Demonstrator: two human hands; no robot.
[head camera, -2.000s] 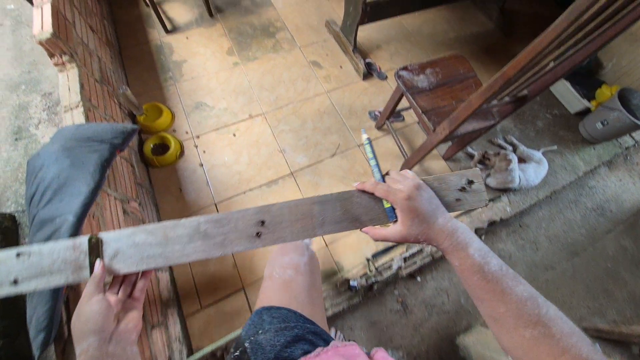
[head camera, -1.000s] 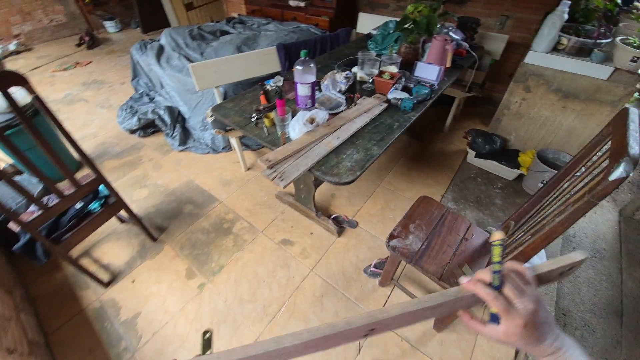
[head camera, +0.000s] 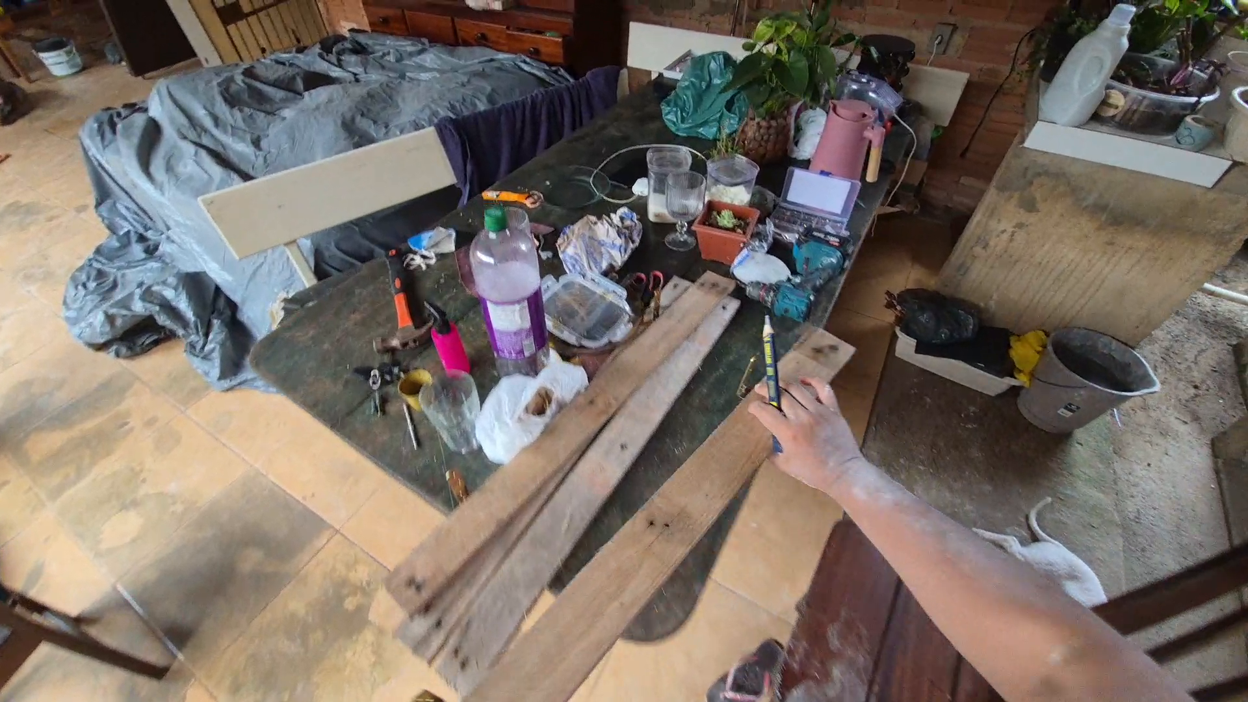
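Observation:
My right hand (head camera: 809, 429), dusty with white powder, grips a wooden plank (head camera: 673, 517) near its far end, with a yellow and dark blue marking pencil (head camera: 771, 366) held upright between the fingers. The plank slants from the lower middle of the view up over the right edge of a dark green table (head camera: 331, 331). To its left, several weathered planks (head camera: 575, 429) lie crossed on the table, their near ends past its edge. A small brass-coloured metal piece (head camera: 747, 376) shows beside the held plank. My left hand is out of view.
A claw hammer (head camera: 400, 302), a purple-labelled bottle (head camera: 509, 292), a drinking glass (head camera: 451, 414), a cordless drill (head camera: 804, 273) and a potted plant (head camera: 723, 229) stand or lie on the table. A wooden chair (head camera: 848, 604) is at the lower right, near a white animal (head camera: 1048, 556) and a grey bucket (head camera: 1082, 380).
The view has swung from the tiled floor and brick wall to the table. The held plank has come to the table beside the other planks. My left hand, seen earliest on the plank, has left the view.

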